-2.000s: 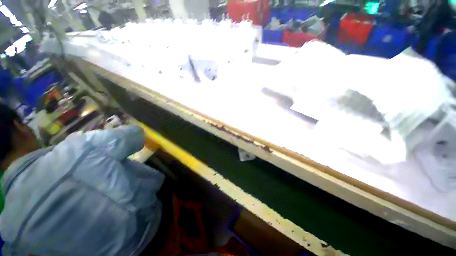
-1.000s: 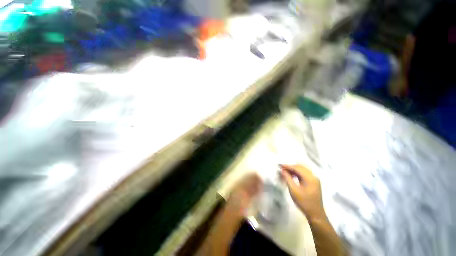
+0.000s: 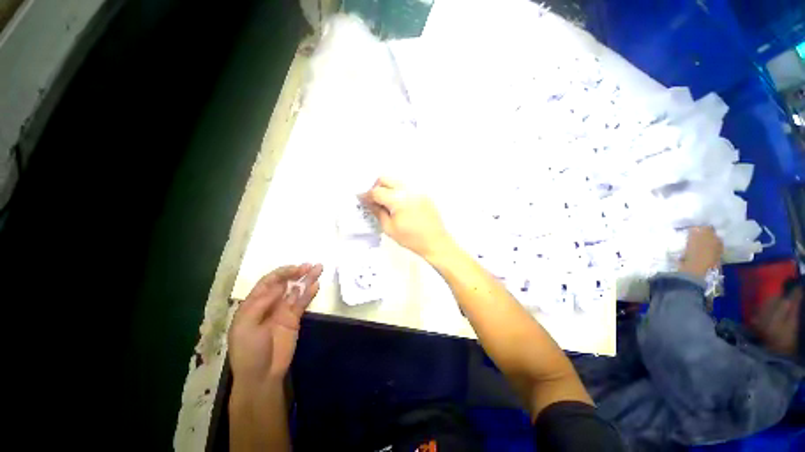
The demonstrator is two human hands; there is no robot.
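My left hand (image 3: 269,322) is at the near left corner of the table, palm turned up, with a small pale piece (image 3: 298,287) at its fingers. My right hand (image 3: 402,212) is over the table, its fingertips closed at a small greyish patch (image 3: 364,210) just above a white housing; what they pinch is too small to tell. The white housing (image 3: 359,284) lies at the table's near edge between my hands, with small dark marks on it. Another pale unit seems to lie just beyond it, washed out by glare.
Rows of white units with dark dots (image 3: 565,194) cover the right of the white table (image 3: 424,313). Another person's hand (image 3: 702,250) and denim-blue sleeve are at the far right edge. A dark green strip (image 3: 132,221) runs along the left. Blue bins stand behind.
The view has swung right and down from the long bench to this table. My hands now show sharply, farther apart, the left lower and the right over the table.
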